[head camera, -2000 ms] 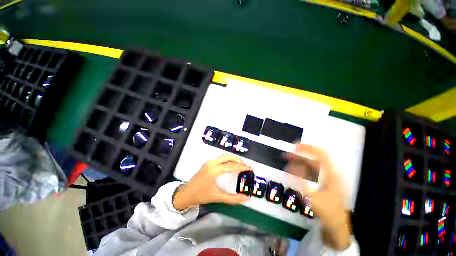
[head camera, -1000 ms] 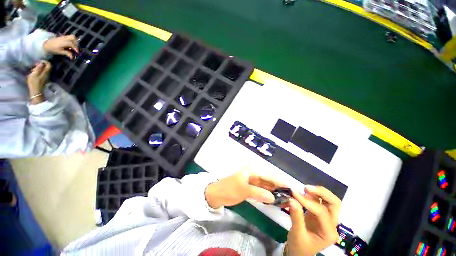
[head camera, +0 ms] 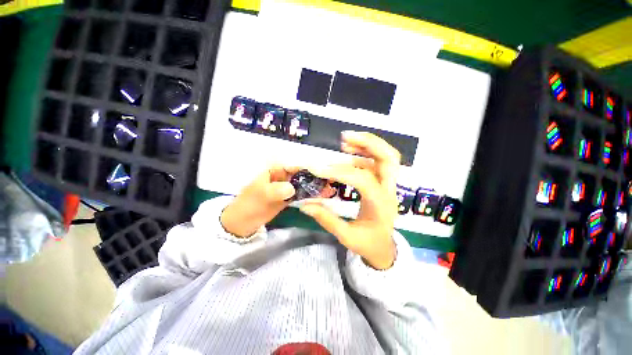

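My left hand (head camera: 258, 202) holds a smartwatch unit (head camera: 308, 186) above the near edge of the white work mat (head camera: 443, 104). The watch's dark back with a shiny round centre faces up. My right hand (head camera: 364, 201) is at the watch's right side, its fingertips by the watch's edge; whether it grips it is unclear. Several lit watches (head camera: 425, 202) lie in a row along the mat's near edge, partly hidden by my right hand. Three lit watches (head camera: 269, 118) sit on the left end of the long black foam strip (head camera: 332, 132).
Small black foam pads (head camera: 364, 92) lie above the strip. The left foam tray (head camera: 149, 156) holds several dark watches. The right foam tray (head camera: 509, 173) holds watches with colour bars. Spare foam trays (head camera: 132, 246) lie low at left. A person's sleeve (head camera: 28, 222) shows at the left edge.
The view has turned and shifted, showing more of the right tray. The watch is now held with its back up. The other person's hands at far left are out of the picture.
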